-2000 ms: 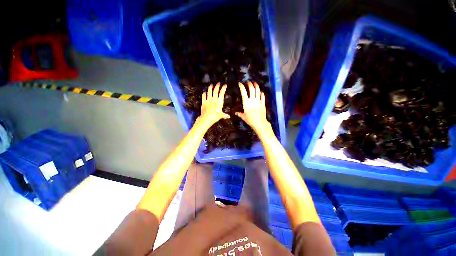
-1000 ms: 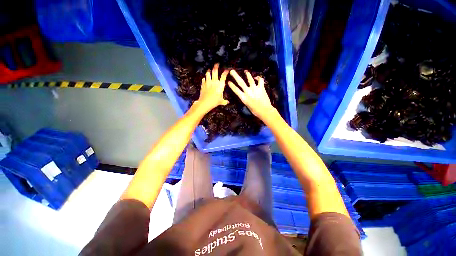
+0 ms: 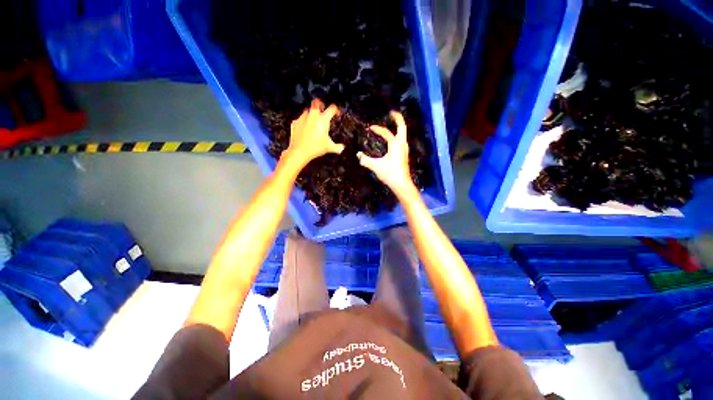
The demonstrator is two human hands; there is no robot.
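Note:
A blue plastic crate (image 3: 258, 143) in front of me holds a loose heap of small dark brown clip-like pieces (image 3: 344, 190). My left hand (image 3: 314, 134) is on the left part of the heap, fingers spread and curved over pieces. My right hand (image 3: 391, 152) is beside it on the right, thumb and fingers curled around several dark pieces. The pieces under my left palm are hidden, so its grip cannot be told.
A second blue crate (image 3: 508, 160) with dark pieces on a white liner stands at right. A red stool (image 3: 39, 101) and blue stool stand upper left. Striped tape (image 3: 172, 147) crosses the grey floor. Stacked blue crates (image 3: 78, 277) show lower left, more behind my legs.
My hands have moved apart from each other. My right hand has curled around pieces, where its fingers were spread before. The crates sit slightly further left in view.

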